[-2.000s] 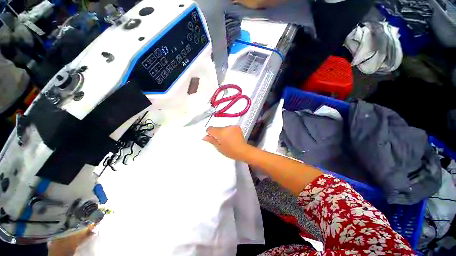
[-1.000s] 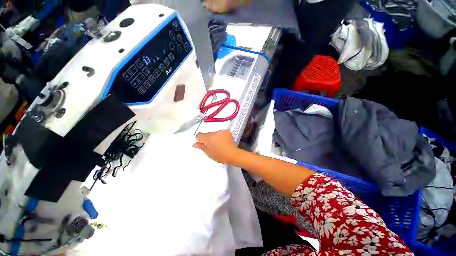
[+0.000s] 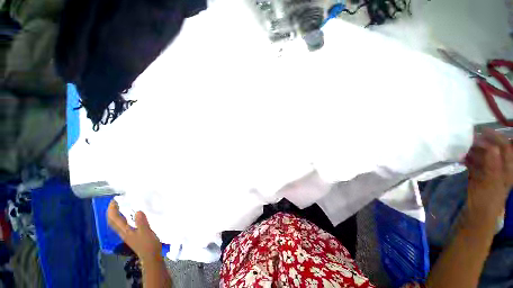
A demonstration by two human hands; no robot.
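Observation:
A large, overexposed white fabric piece [image 3: 292, 118] lies spread over the machine table and hangs over its front edge towards the lap. My left hand [image 3: 135, 228] is at the cloth's lower left edge, with thumb and a finger apart and cloth at the fingertips; whether it grips is unclear. My right hand [image 3: 488, 160] is blurred at the cloth's right end, its fingers closed on the edge. The machine's needle area [image 3: 306, 25] shows only partly at the top, behind the cloth. Red-handled scissors [image 3: 495, 93] lie at the right, partly cut off.
A dark fabric pile [image 3: 121, 48] with curly threads lies on the left of the table. More black threads [image 3: 385, 10] lie at the top right. Blue crates stand below the table at the left [image 3: 107, 225] and right [image 3: 402, 242]. Grey cloth [image 3: 447, 208] lies at the right.
The view has swung left and down onto the cloth and lap. My left hand has come into view at the cloth's left edge. The scissors now appear at the far right.

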